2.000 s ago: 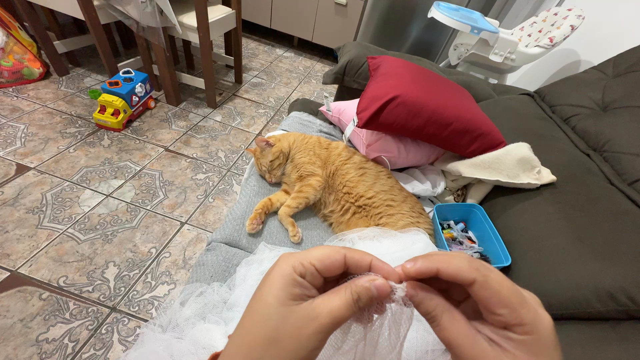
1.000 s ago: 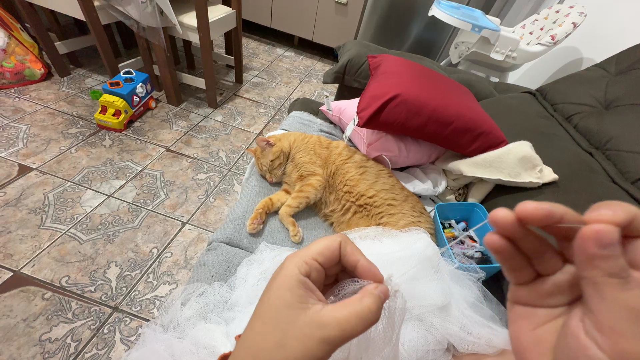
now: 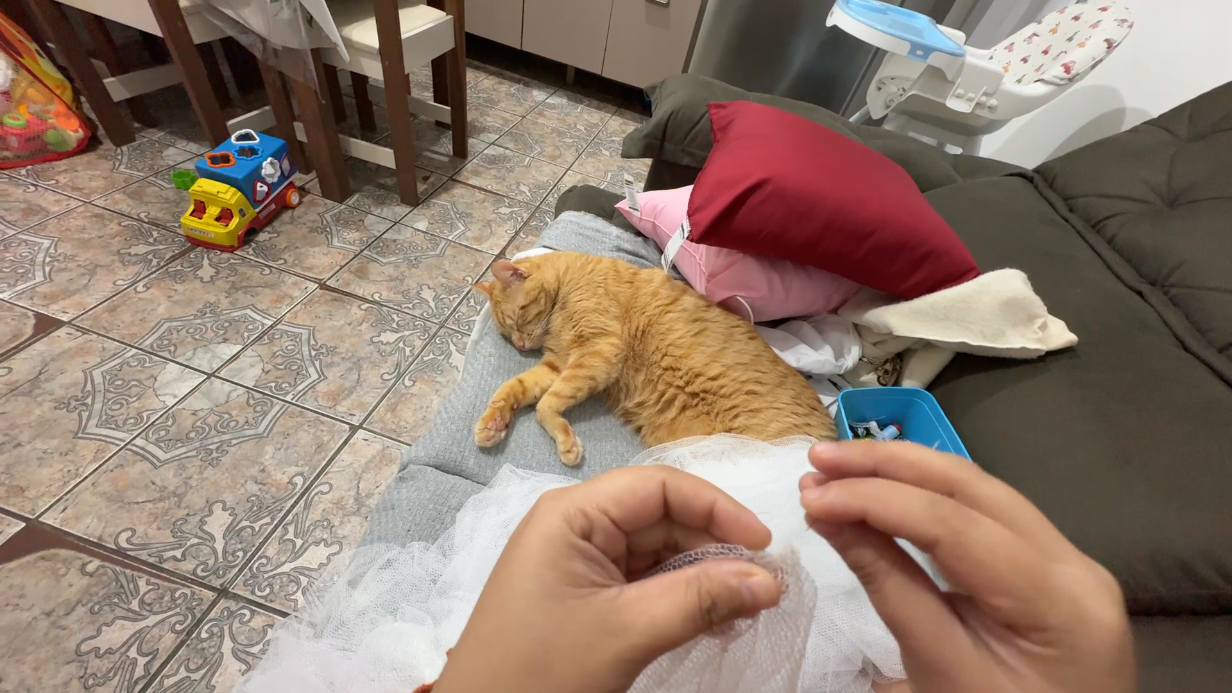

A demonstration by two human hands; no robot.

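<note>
White tulle fabric (image 3: 731, 486) lies bunched across the lower middle, just in front of the sleeping orange cat. My left hand (image 3: 635, 577) pinches a gathered edge of this tulle between thumb and index finger. Just right of it is my right hand (image 3: 962, 568), its thumb and fingertips brought together close above the tulle. Something very thin may be between those fingertips, but it is too fine to make out. Behind the right hand stands a blue plastic box (image 3: 910, 409) with small items in it, partly hidden by the fingers.
An orange cat (image 3: 664, 356) lies on the grey cloth (image 3: 423, 491) of the sofa. Behind it are a red cushion (image 3: 818, 197), a pink cushion (image 3: 770, 279) and a cream cloth (image 3: 972, 313). A toy truck (image 3: 236, 188) stands on the tiled floor near wooden chairs.
My right hand was at the tulle beside my left hand, moved away to the right with its palm showing, and is now back near the left hand. My left hand keeps its pinch.
</note>
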